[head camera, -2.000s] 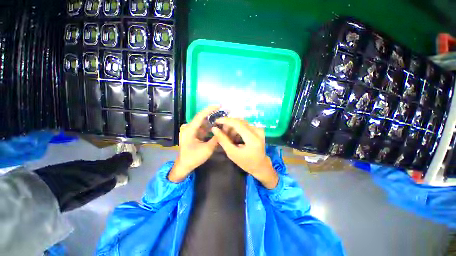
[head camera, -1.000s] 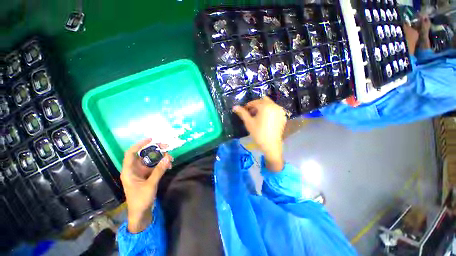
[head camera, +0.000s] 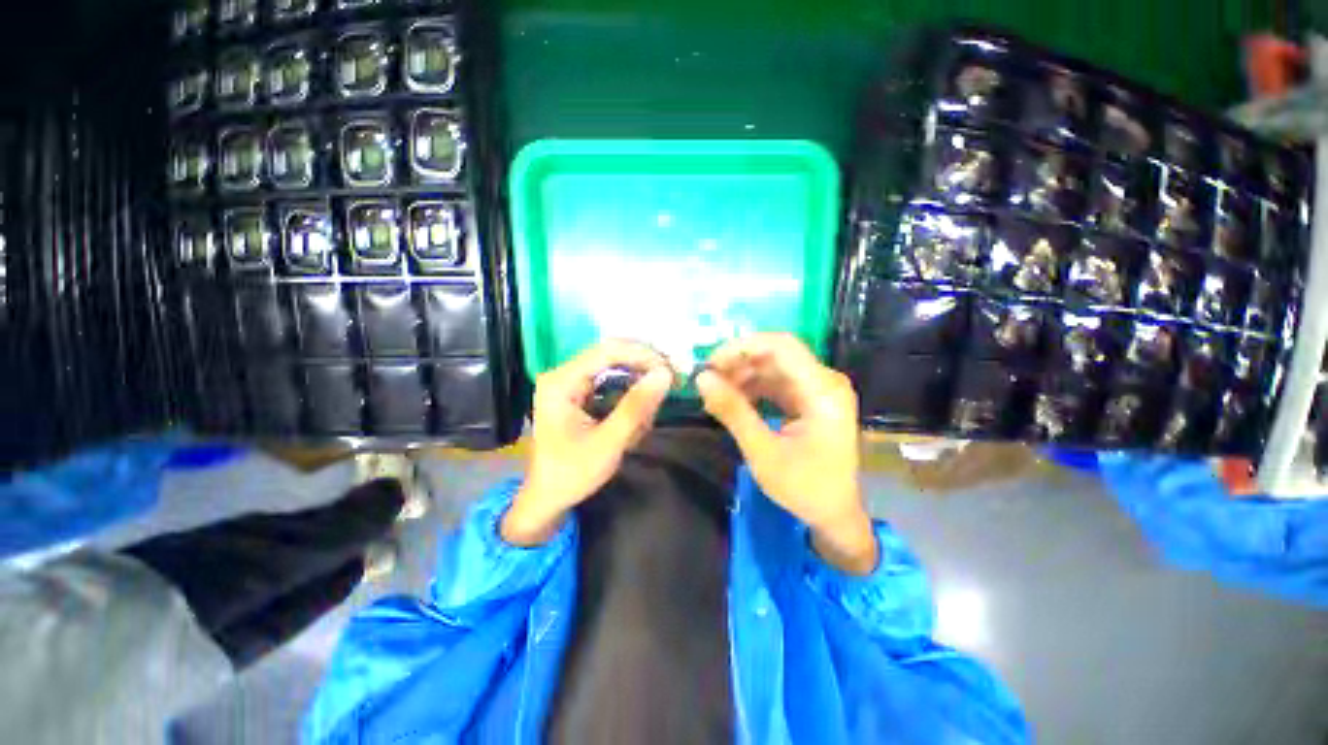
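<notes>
My left hand (head camera: 594, 434) holds a small dark housing (head camera: 612, 387) in its fingertips at the near edge of the green parts tray (head camera: 530, 262). The fingers hide most of the housing. My right hand (head camera: 787, 425) is just to its right, thumb and fingertips pinched together near a tiny dark thing that is too small to make out. The two hands are close but apart. Tiny white parts (head camera: 706, 323) lie in the green tray. Ringed housings (head camera: 370, 152) sit in rows in the left blister tray (head camera: 338, 422).
The right blister tray (head camera: 891, 381) stands angled beside the green tray, with irregular shiny components (head camera: 1103, 277) in its pockets. Stacked black trays (head camera: 88, 262) are at far left. Another person's legs (head camera: 277, 546) show at lower left, and a blue sleeve (head camera: 1238, 524) at right.
The view has swung back left from the right blister tray. My right hand has left that tray and come beside my left hand, which still holds the housing.
</notes>
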